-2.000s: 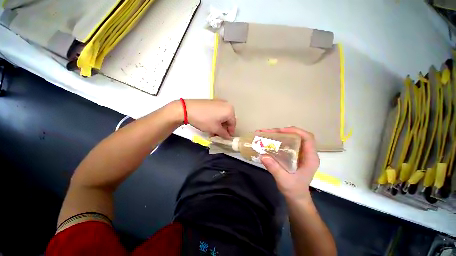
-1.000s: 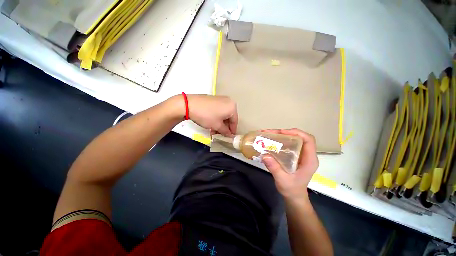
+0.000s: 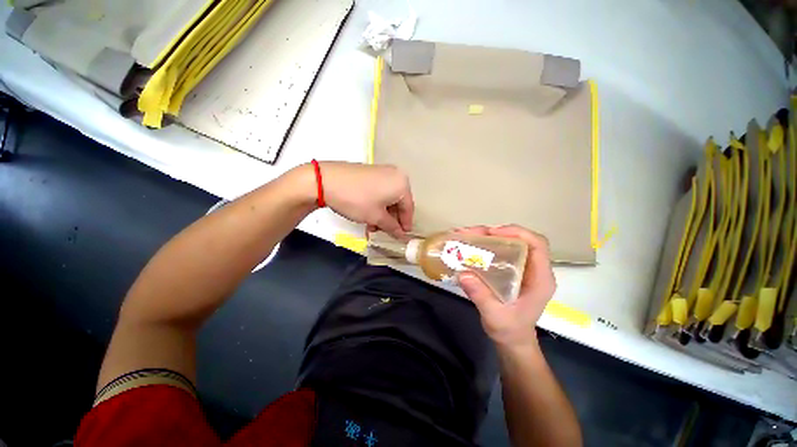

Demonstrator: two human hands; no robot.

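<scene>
A beige bag panel (image 3: pixel 489 166) with yellow side edges lies flat in front of me, two darker grey patches at its far edge. My right hand (image 3: pixel 516 284) is shut on the glue bottle (image 3: pixel 472 259), which lies tilted on its side with its nozzle pointing left to the panel's near left corner. My left hand (image 3: pixel 380 202) has its fingers closed together at that same corner, beside the nozzle. What the fingertips pinch is hidden. A loose yellow tail (image 3: pixel 606 237) sticks out at the panel's near right corner.
A panel pile with yellow edges (image 3: pixel 197 61) rests on a specked board (image 3: pixel 262 96) at upper left. More panels with yellow tabs (image 3: pixel 730 236) stand at right. A white crumpled wad (image 3: pixel 389 30) lies beyond the panel. Yellow tape (image 3: pixel 568 313) marks the near table edge.
The bottle and both hands hold nearly the same place at the near left corner. The whole view has shifted slightly.
</scene>
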